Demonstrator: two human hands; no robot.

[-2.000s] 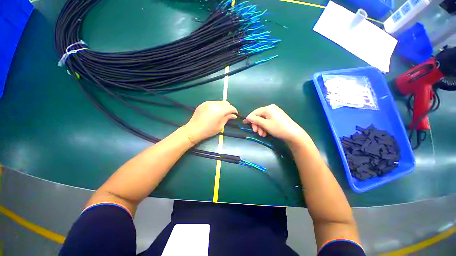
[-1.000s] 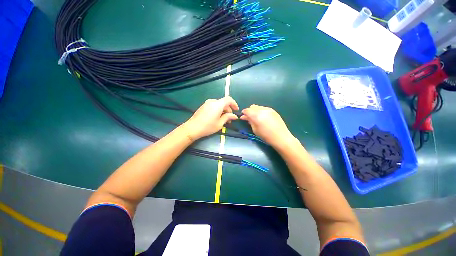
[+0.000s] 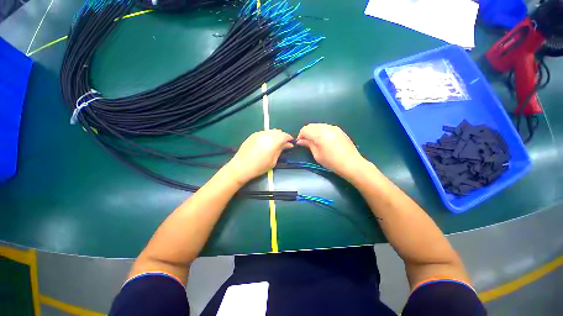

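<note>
My left hand (image 3: 262, 151) pinches a black cable (image 3: 210, 150) near its end, beside the yellow line. My right hand (image 3: 322, 143) is fingertip to fingertip with it at the cable end; the small part between the fingers is mostly hidden. Below the hands lie cable ends with black sleeves (image 3: 285, 195) and blue core wires (image 3: 316, 200) showing. The thick cable bundle (image 3: 166, 111), tied with a white band (image 3: 85, 106), curves at the upper left. Heat-shrink pieces (image 3: 469, 157) are heaped in the blue parts tray (image 3: 423, 143) at right.
A bag of small white parts (image 3: 426, 83) lies in the tray. A red heat gun (image 3: 525, 68) with black cord lies beyond it. A paper sheet (image 3: 426, 17) is at the back right. A blue object (image 3: 13, 111) stands at the far left edge.
The view has shifted, so the tray and bundle sit differently in the picture. Both hands stay close together at the cable end. My right hand has closed in toward my left since the first frame.
</note>
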